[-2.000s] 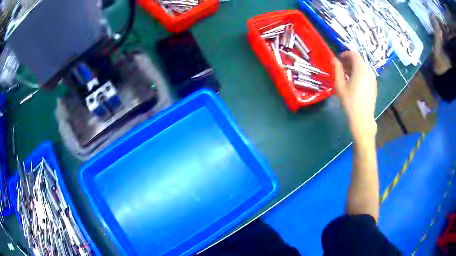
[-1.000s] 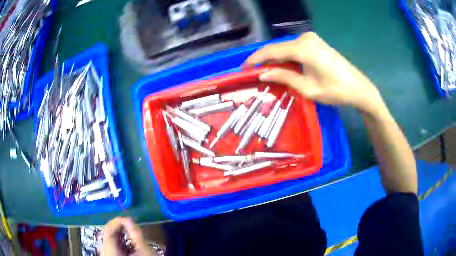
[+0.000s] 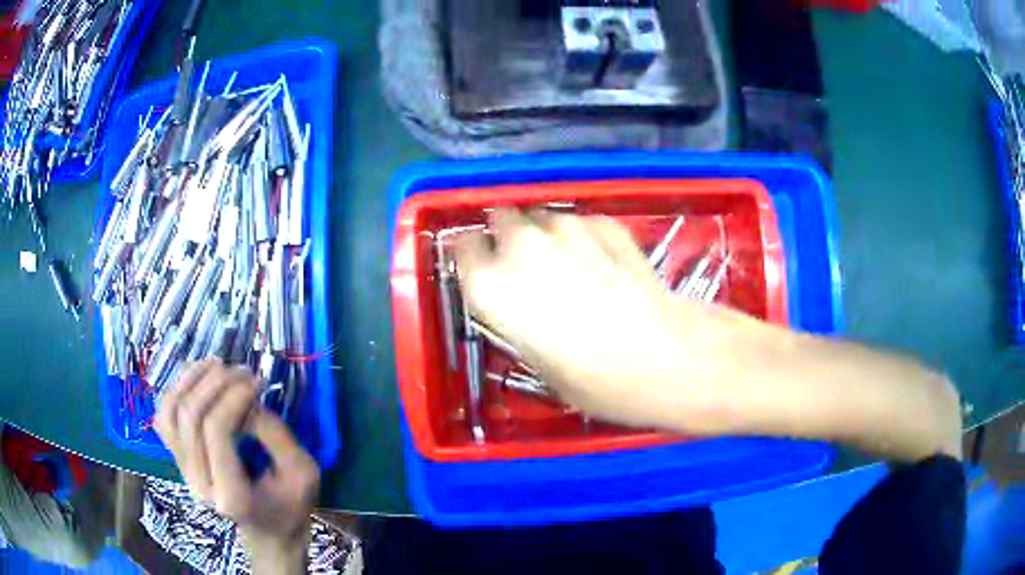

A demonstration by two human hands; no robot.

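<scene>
The red tray (image 3: 407, 348) sits inside the blue front tray (image 3: 629, 494). Slim silver cylinders (image 3: 472, 388) with thin rods lie loose in it. My right hand (image 3: 540, 292) reaches into the red tray from the right, fingertips down among the parts at its back left; whether it grips one is hidden. My left hand (image 3: 230, 449) is over the front edge of the heaped blue tray (image 3: 321, 225), its fingers curled. Something dark shows between its fingers and thumb, too unclear to name. Silver wired cylinders (image 3: 202, 225) fill that tray, some with red wires.
A silver notched fixture block (image 3: 610, 43) stands on a dark base with a grey pad (image 3: 416, 101) around it, beyond the trays. Another heaped blue tray (image 3: 84, 157) is at the far left. Bundled cylinders (image 3: 191, 528) show below the front table edge.
My right hand has left the red tray's back rim and moved left, down inside it. My left hand has risen from below the table edge to the heaped tray. The view has shifted.
</scene>
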